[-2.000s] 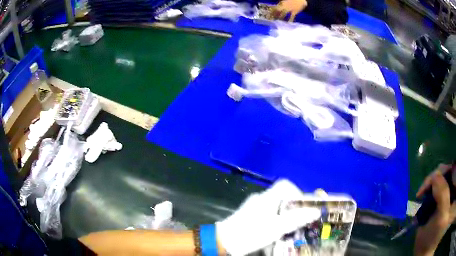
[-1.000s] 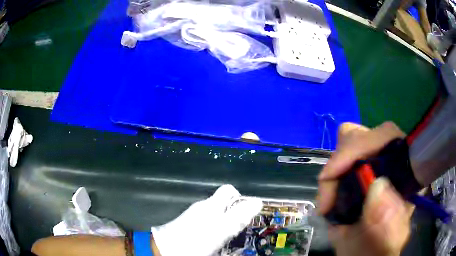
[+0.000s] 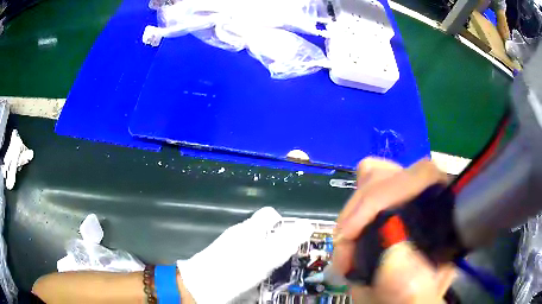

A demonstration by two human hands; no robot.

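Note:
An open white power strip housing [image 3: 286, 224] with coloured components inside lies at the bottom centre, cut off by the picture's lower edge. My left hand [image 3: 240, 255], in a white glove, rests over its left side and holds it. My bare right hand [image 3: 386, 231] grips a suspended tool with a black grip, a red button and a thick grey body [image 3: 499, 178]. Its pale tip [image 3: 318, 276] is over the components; whether it touches them is unclear. A dark blue pen [image 3: 484, 278] sticks out below the right hand, blurred. The right hand hides the housing's right part.
A blue sheet [image 3: 238, 113] lies beyond, bearing a white power strip [image 3: 364, 62] and bagged cords [image 3: 279, 50]. A slim silver piece [image 3: 343, 183] and white crumbs [image 3: 256, 177] lie on the dark green surface. A bagged plug [image 3: 92, 229] and crumpled white cloth [image 3: 16, 157] are at left.
My right hand has moved left with the tool, bringing its tip over the components and covering the housing's right part. My left hand stays on the housing.

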